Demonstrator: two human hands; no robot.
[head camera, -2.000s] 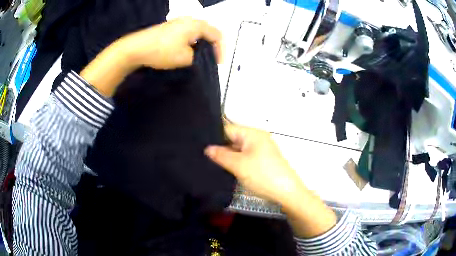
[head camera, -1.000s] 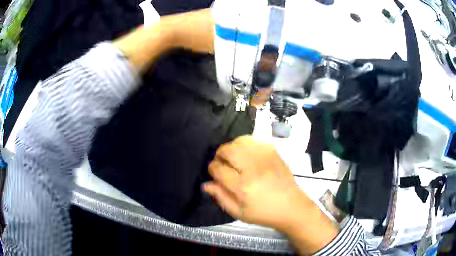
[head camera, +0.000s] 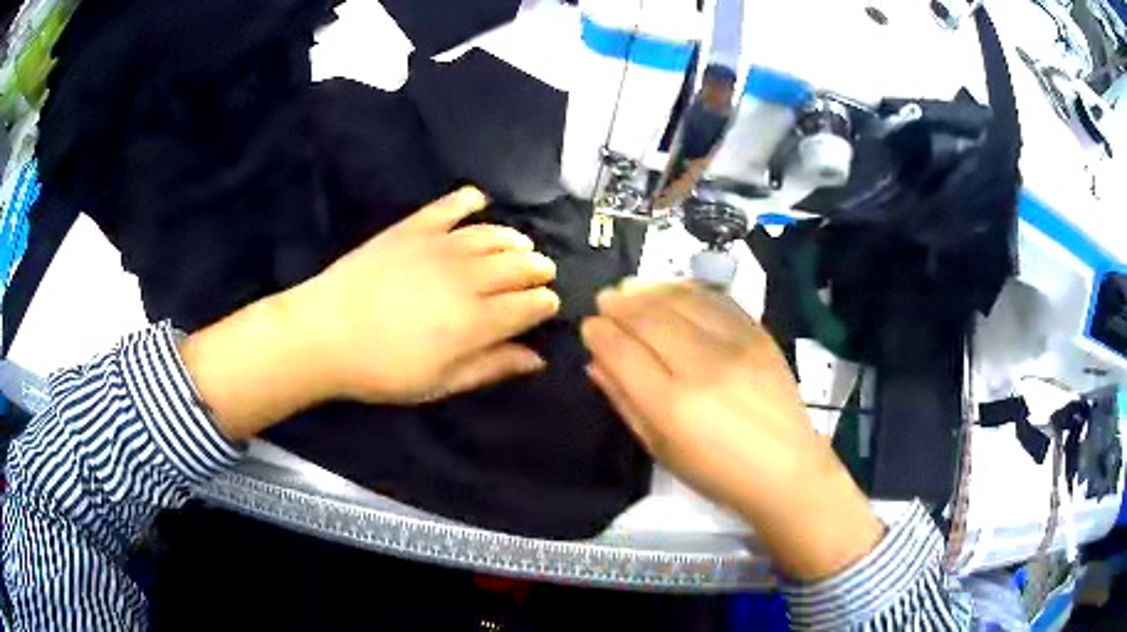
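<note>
The black garment piece (head camera: 494, 457) lies on the white table under and left of the sewing machine head (head camera: 643, 56). The presser foot (head camera: 602, 230) is over its right part, just beyond my fingertips. My left hand (head camera: 420, 303) rests on the cloth left of the foot, palm down, fingers slightly spread. My right hand (head camera: 704, 383) lies on the cloth's right edge in front of the foot, fingers together; its thumb is hidden. I cannot tell whether it pinches the edge. The needle is too small to make out.
Tension dial (head camera: 714, 222) and pale knob (head camera: 713, 266) are right of the foot. Black strips (head camera: 915, 420) with a green band (head camera: 853, 451) hang farther right. A ruler (head camera: 494, 549) follows the curved front edge. More black cloth (head camera: 185, 124) is heaped at upper left.
The cloth, first held up in both hands, was laid under the machine head. My left hand has since come from behind the head to the cloth left of the foot; my right hand moved nearer the foot.
</note>
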